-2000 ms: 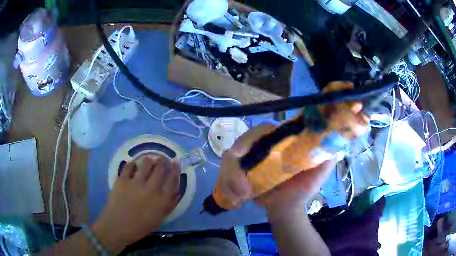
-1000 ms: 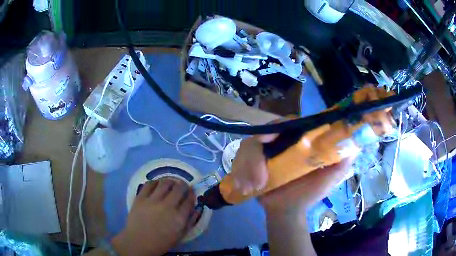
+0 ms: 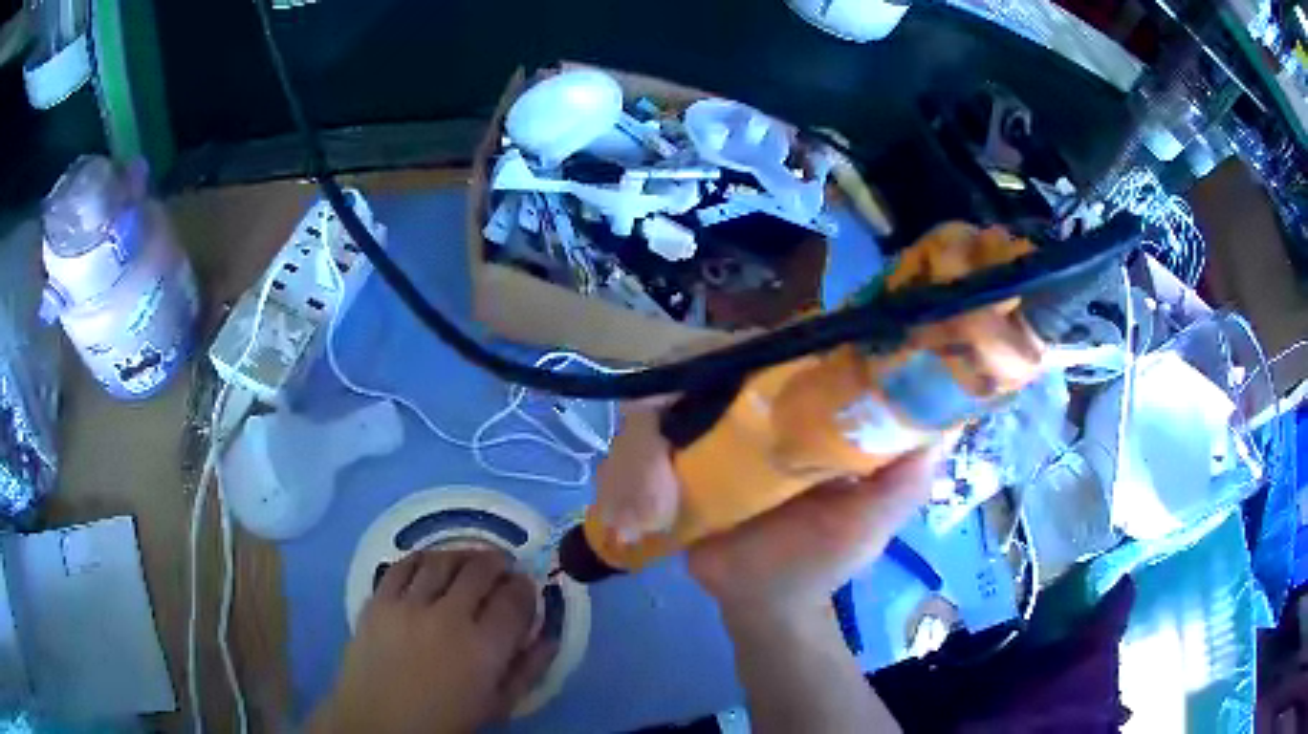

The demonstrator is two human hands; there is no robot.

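Note:
A white ring-shaped lamp base (image 3: 387, 538) with curved dark slots lies on the blue-grey mat. My left hand (image 3: 452, 624) rests over its middle, fingers curled down and covering the centre; whether it grips a small part is hidden. My right hand (image 3: 775, 531) is wrapped around the orange electric screwdriver (image 3: 760, 459). Its dark nose (image 3: 577, 556) points left and down at the ring's right side, beside my left fingertips. The tip's exact contact is too small to tell. The small clear piece at the ring's upper right is mostly hidden by the tool.
A black cord (image 3: 574, 384) arcs across the view to the screwdriver. An open carton (image 3: 574, 308) of white parts stands behind. A power strip (image 3: 294, 294), white moulded part (image 3: 294, 466), bottle (image 3: 122, 287) and white sheet (image 3: 93, 617) lie left. Blue-handled cutters (image 3: 911, 564) lie right.
The screwdriver has moved left from beside the ring to its right edge over the two seconds. The round cover plate is now hidden behind my right hand and tool. The view has shifted.

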